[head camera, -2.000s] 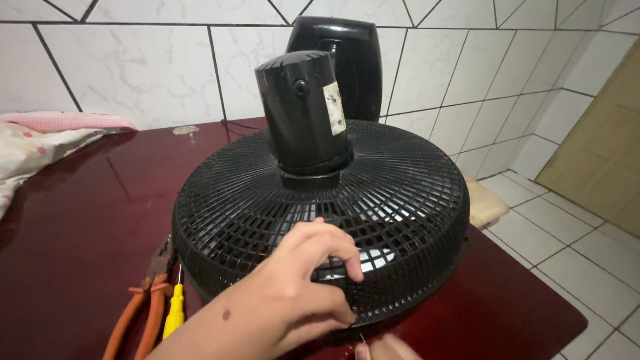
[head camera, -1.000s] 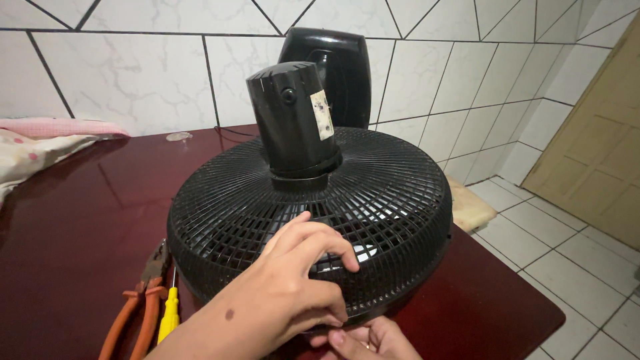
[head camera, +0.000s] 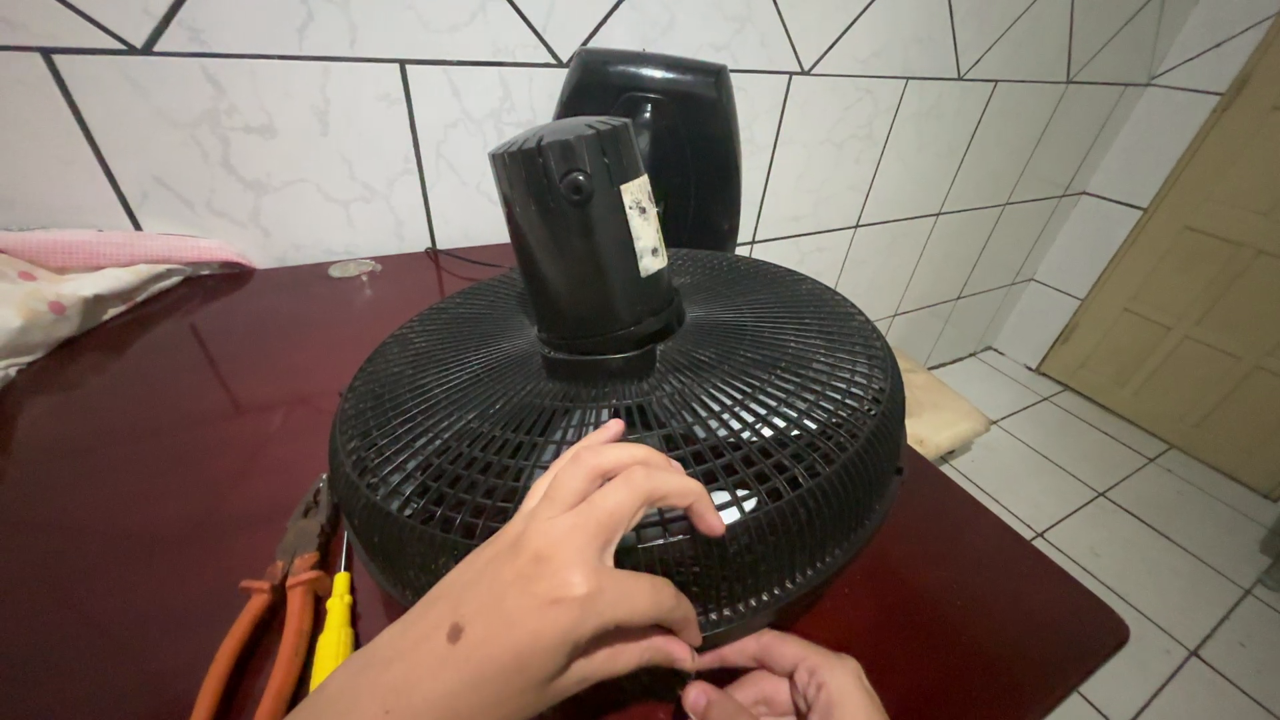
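A black plastic fan grille (head camera: 780, 350) lies face down on the dark red table, with the cylindrical motor housing (head camera: 590, 240) standing tilted on top. My left hand (head camera: 610, 540) arches over the near side of the grille, its thumb and a finger pinched together at the near rim. Fingertips of my right hand (head camera: 780, 680) meet them there, just below the rim. Something small and thin may be between the fingertips, but it is too small to tell. Left of the fan lie orange-handled pliers (head camera: 290, 590) and a yellow-handled screwdriver (head camera: 335, 625).
Behind the fan, its black base (head camera: 690, 150) stands against the tiled wall. A spotted cloth (head camera: 60, 300) is at the table's left, near a small clear object (head camera: 354, 268). The table's right corner (head camera: 1105, 630) overhangs the tiled floor; a pale cushion-like thing (head camera: 935, 410) shows beyond it.
My right hand has come up to the near rim and moved in against the left hand's fingertips. The left hand has stayed at the near side of the grille.
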